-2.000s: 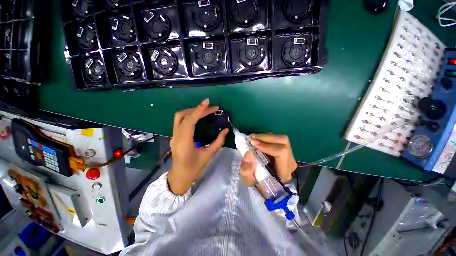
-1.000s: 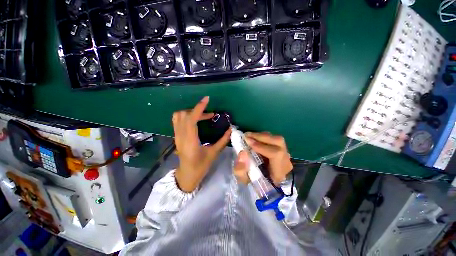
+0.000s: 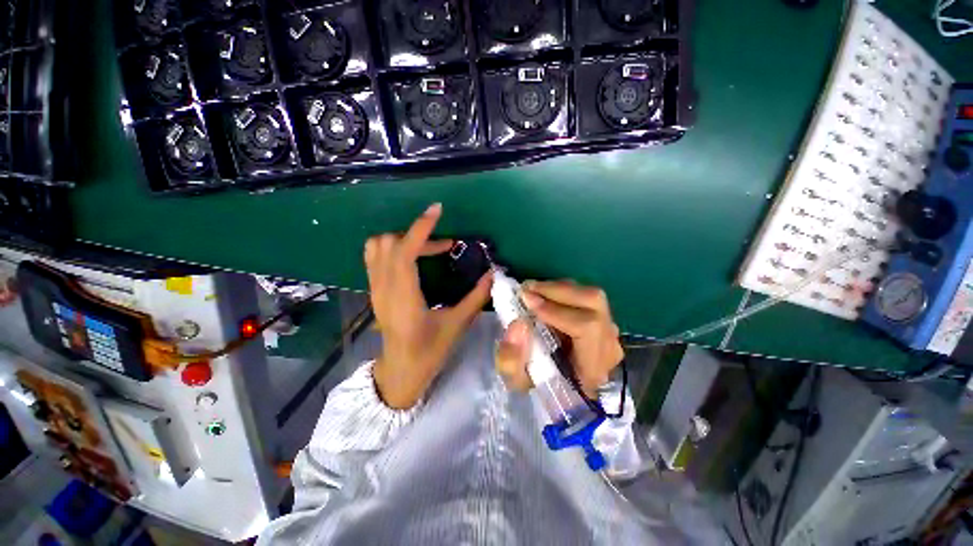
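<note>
My left hand (image 3: 403, 304) is bare and grips a round black part (image 3: 459, 269) between thumb and fingers, near the mat's front edge. A small light rectangular mark shows on the part's upper side. My right hand (image 3: 571, 333) holds a white and clear dispensing syringe (image 3: 546, 373) like a pen. A blue adapter (image 3: 574, 435) is at its rear end. The syringe's tip points up-left at the part's right edge; whether the needle touches is too small to tell. A black blister tray (image 3: 427, 160) with round parts in its pockets lies beyond my hands.
More black trays (image 3: 27, 128) lie at the far left. A white board (image 3: 843, 171) with rows of small marks leans by the blue dispenser controller (image 3: 944, 256) at right. A clear hose (image 3: 736, 317) crosses the mat's front right. A machine with a keypad pendant (image 3: 91, 333) stands at lower left.
Since two seconds ago, the syringe and its blue adapter have shifted slightly left and the part has turned a little in my left fingers. Over the last second, my hands have barely moved.
</note>
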